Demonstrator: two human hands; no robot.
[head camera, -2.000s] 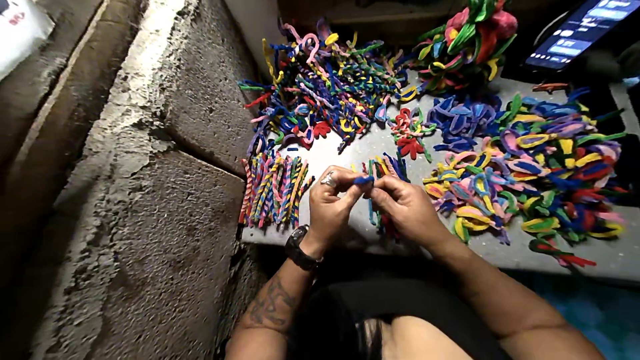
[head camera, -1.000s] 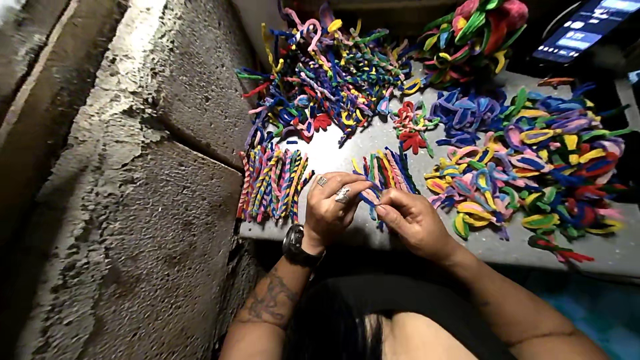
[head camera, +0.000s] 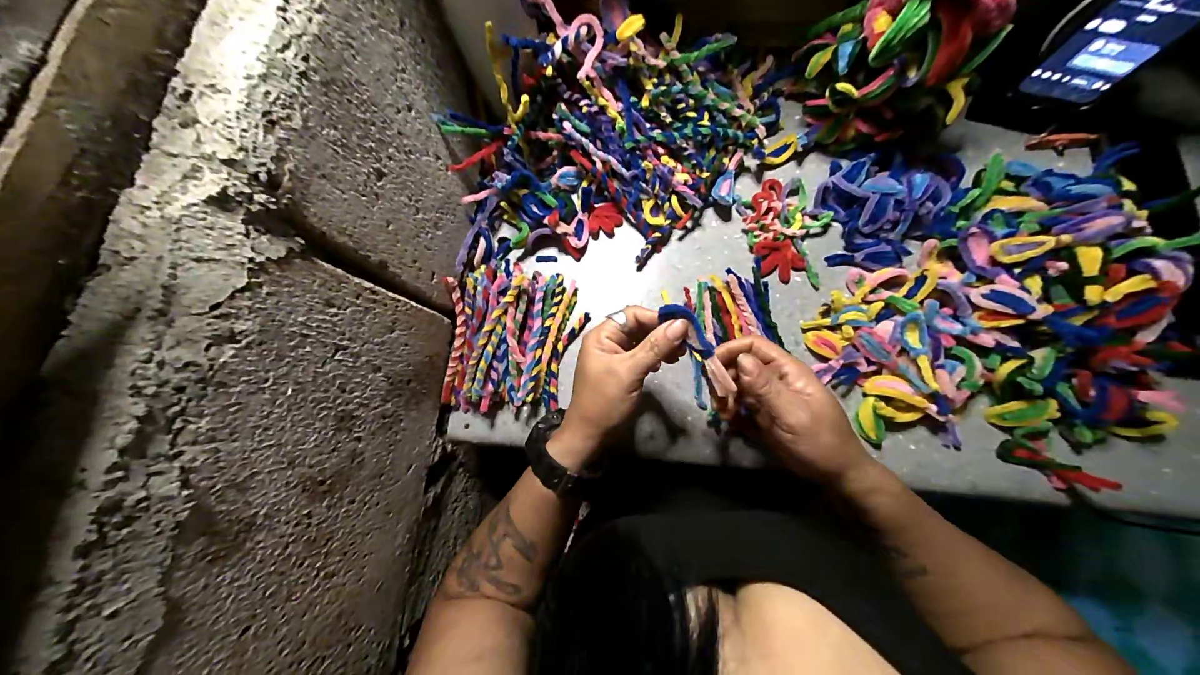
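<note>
My left hand (head camera: 626, 361) pinches the top of a bent blue pipe cleaner (head camera: 687, 322) between thumb and fingers. My right hand (head camera: 783, 398) holds the lower part of the same piece, where pink fuzzy ends (head camera: 720, 377) stick out by its fingertips. Just behind both hands lies a row of straight pipe cleaners (head camera: 736, 309) in several colours, partly hidden by the hands. Left of my left hand is a row of twisted two-colour pipe cleaner sticks (head camera: 511, 337).
A grey speckled tabletop (head camera: 675, 431) bears a tangled pile of twisted pipe cleaners (head camera: 647, 131) at the back and a heap of looped ones (head camera: 1012, 300) at right. Behind stand a colourful bundle (head camera: 881, 66) and a lit phone (head camera: 1106, 52). A rough block wall (head camera: 309, 469) borders the left.
The hands have drawn a little apart since one second ago, and more of the blue piece shows between them. Its curved top now stands clear of the left fingers.
</note>
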